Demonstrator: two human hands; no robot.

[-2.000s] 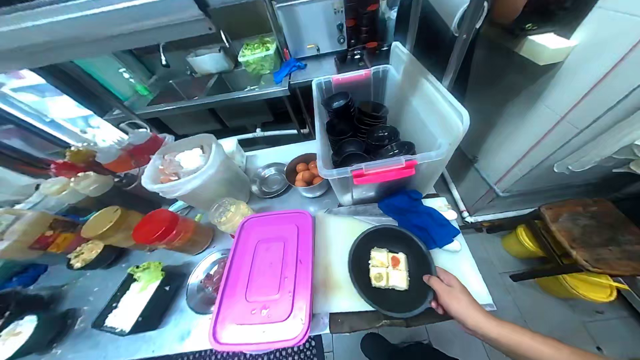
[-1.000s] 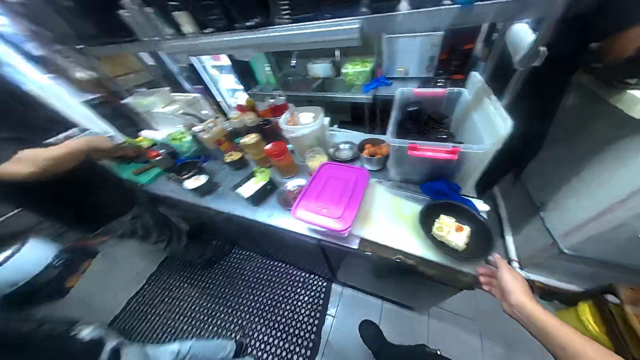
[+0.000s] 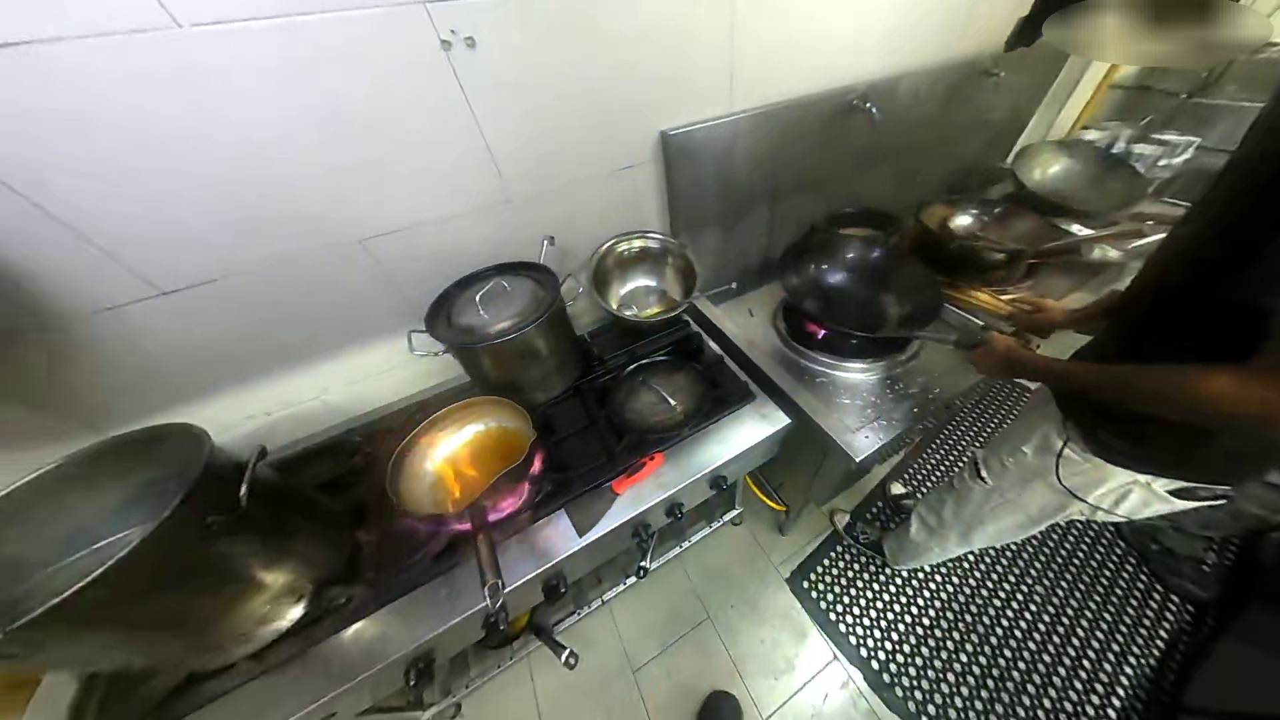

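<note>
Neither my left hand nor my right hand is in the head view. Below me, a frying pan (image 3: 462,455) with yellowish liquid sits over a pink-blue flame on the gas range, its dark handle pointing toward the front edge. Beside it, a spatula or scraper with a red handle (image 3: 637,473) lies on the range's steel front ledge. Behind these stand a lidded stockpot (image 3: 505,325) and a steel bowl (image 3: 643,275). A small round lid or pan (image 3: 660,394) rests on the right burner.
A very large pot (image 3: 110,540) fills the left side. On the right, a co-worker holds a dark wok (image 3: 860,280) over a lit wok burner (image 3: 847,345). More woks (image 3: 1080,177) stand beyond. A perforated black rubber mat (image 3: 1000,610) covers the floor there.
The view has swung from the prep counter to the stove. My right hand, which held the black bowl's rim two seconds ago and was off it one second ago, is out of sight.
</note>
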